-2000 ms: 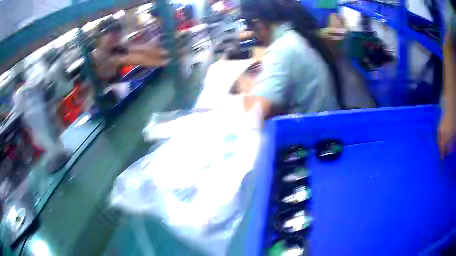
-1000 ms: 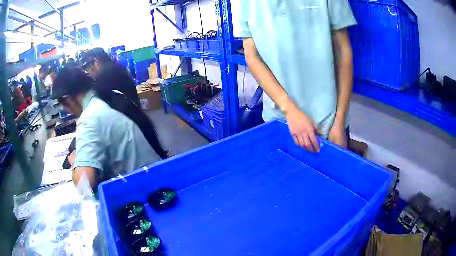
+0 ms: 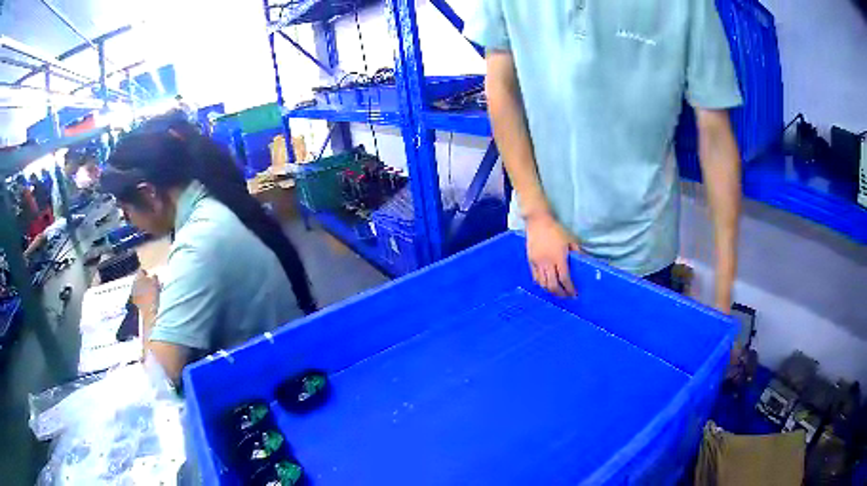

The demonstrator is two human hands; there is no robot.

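Observation:
A large blue open bin [image 3: 532,365] lies nearest in front of me. Black round units with green boards showing stand in its near left corner. One unit [image 3: 302,390] sits beside a row of others [image 3: 261,444] along the left wall, and the row runs down to the picture's bottom edge. A clear plastic bag with whitish contents [image 3: 109,432] lies left of the bin. Neither of my hands is in the picture.
A standing person [image 3: 608,133] in a light green shirt rests a hand on the bin's far rim. Another person [image 3: 223,275] sits or leans at the bench on the left, near white sheets [image 3: 100,318]. Blue racks [image 3: 411,142] stand behind. A cardboard box [image 3: 751,457] is at lower right.
My view has swung right from the bench to the bin. Over the last second, the standing person's hand has shifted left along the rim, and their other arm now hangs outside the bin's right side.

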